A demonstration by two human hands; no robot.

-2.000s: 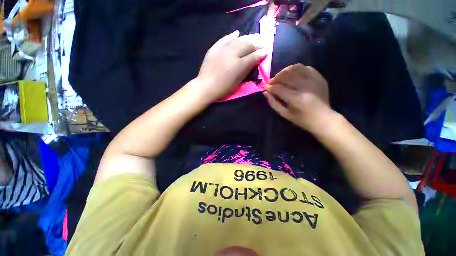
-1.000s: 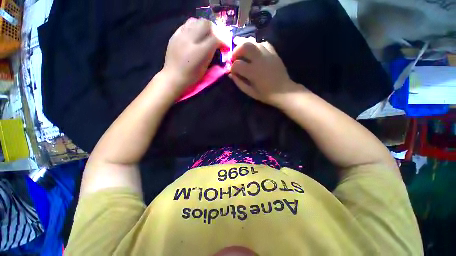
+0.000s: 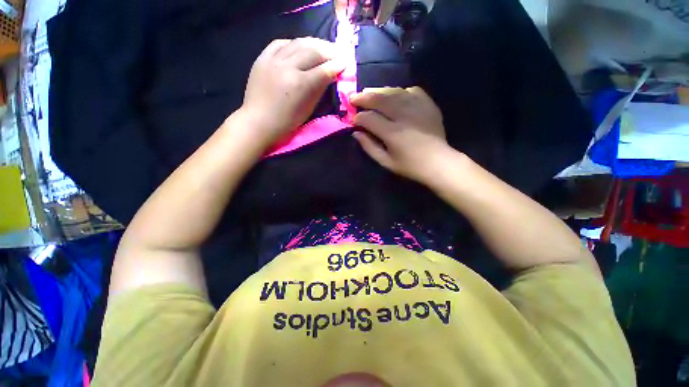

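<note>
A black garment panel (image 3: 151, 91) spreads over the table and down toward my lap. A bright pink strip (image 3: 313, 136) runs from under my left hand to a fold near my right fingertips, then up toward the machine's needle area (image 3: 370, 10), looking white under the lamp. My left hand (image 3: 291, 83) grips the strip's left edge with its fingertips. My right hand (image 3: 400, 125) pinches the strip at the fold. The needle and presser foot are too glared to make out.
The pale machine head (image 3: 612, 38) stands at the upper right. A yellow box (image 3: 12, 198) and an orange basket (image 3: 10, 21) lie at the left edge. Blue cloth (image 3: 64, 295) hangs at lower left. A red plastic container (image 3: 657, 208) and white sheets (image 3: 653, 132) are at right.
Since one second ago both hands have moved down, away from the machine, my right hand also slightly right. More of the strip between the hands and machine shows. The view has shifted since the first frame.
</note>
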